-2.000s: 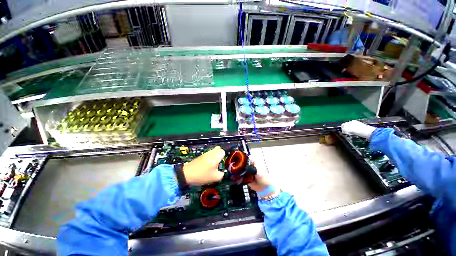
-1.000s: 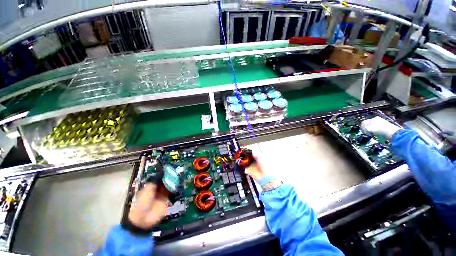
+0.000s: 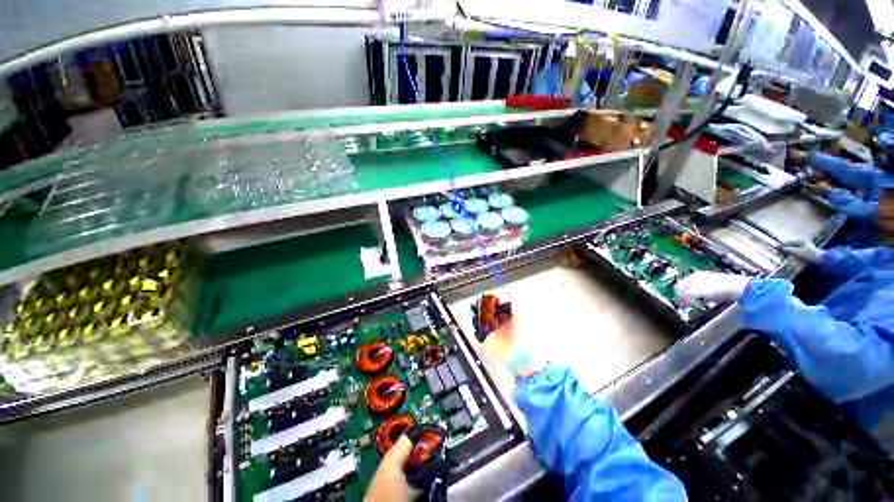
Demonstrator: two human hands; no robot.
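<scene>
A green circuit board [image 3: 343, 392] lies in a dark carrier [image 3: 505, 441] in front of me. Three orange-red toroidal inductors [image 3: 384, 394] stand on it in a row, right of three silver-white heatsink bars [image 3: 299, 431]. My left hand [image 3: 394, 476], cut off by the bottom edge, holds another toroidal inductor [image 3: 425, 447] over the board beside the lowest of the row. My right hand [image 3: 502, 338] holds a toroidal inductor [image 3: 490, 312] beyond the carrier's right edge, over the pale plate. Its fingers are partly hidden behind the part.
A tray of yellow-black parts [image 3: 98, 304] and a tray of blue-topped round parts [image 3: 466, 224] sit on the shelf. A blue cord [image 3: 431, 137] hangs in front. At right, another person's gloved hand [image 3: 711, 287] is at a second board [image 3: 652, 257], above a black tote [image 3: 755, 422].
The view has turned right, so the board appears lower left. My left hand has moved from the board's left side to its lower right; its part now shows orange. My right hand still holds its inductor.
</scene>
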